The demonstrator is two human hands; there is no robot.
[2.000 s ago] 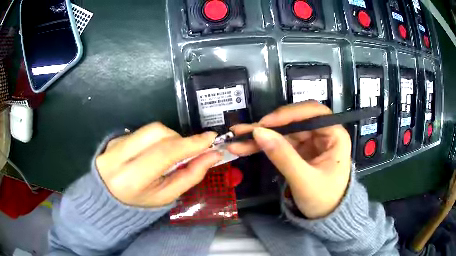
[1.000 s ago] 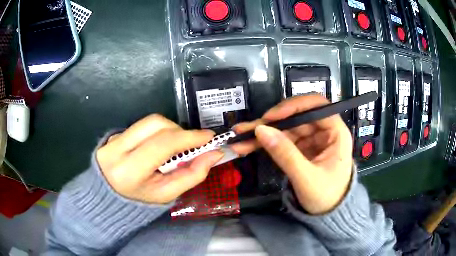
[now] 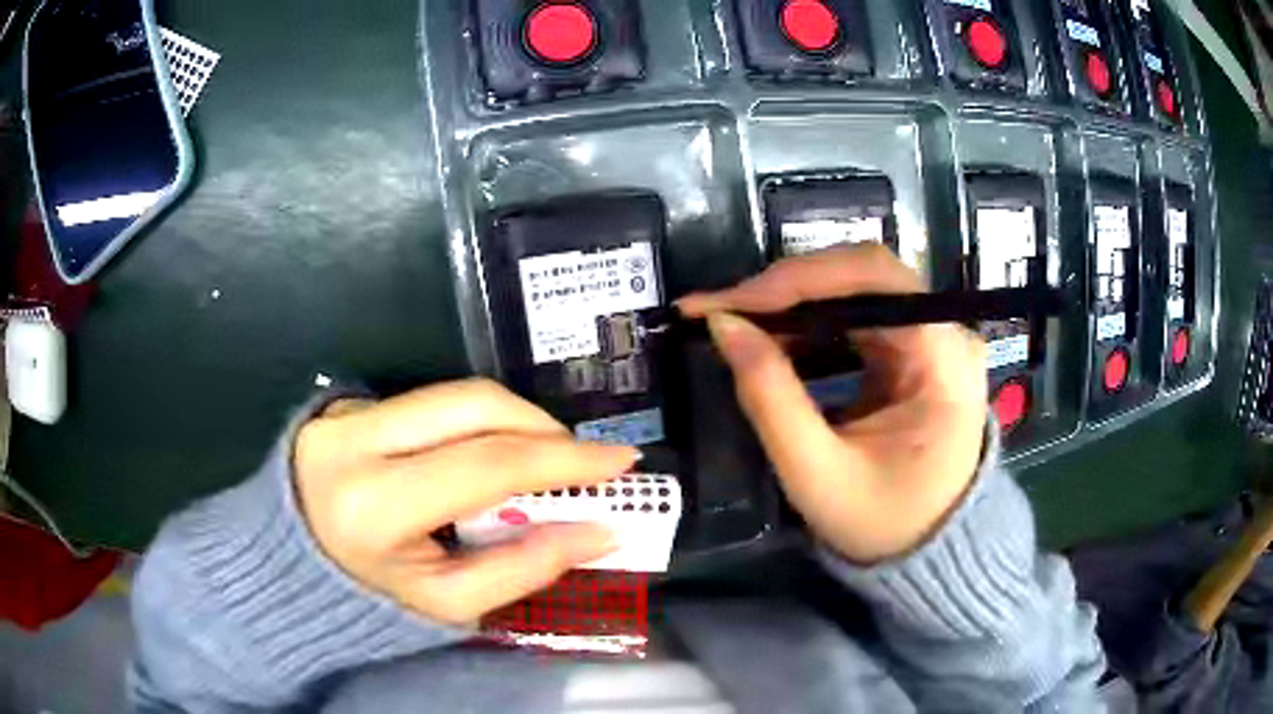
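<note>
My left hand (image 3: 461, 509) pinches a white sticker sheet (image 3: 645, 537) with rows of dark dots and a pinkish-red mark. A red grid sheet (image 3: 593, 614) hangs below it. My right hand (image 3: 873, 405) holds black tweezers (image 3: 907, 310), their tips over the nearest black handheld unit (image 3: 572, 230), beside its silvery card slots. The unit lies label side up in a pocket of the clear blister tray (image 3: 461, 279). A sticker at the tips is too small to tell. The sheet and my left hand cover the unit's lower end.
More black units with red discs (image 3: 564, 31) lie in the tray's back row and to the right. At left are a smartphone (image 3: 105, 126), a dotted white sheet (image 3: 189, 70) and a small white earbud case (image 3: 36, 370). A wooden-looking bar (image 3: 1236, 565) shows at the lower right.
The tweezer tips have left the sticker sheet and moved up onto the unit by its slots. My left hand has lowered the sheet, uncovering the slots. The view has shifted slightly.
</note>
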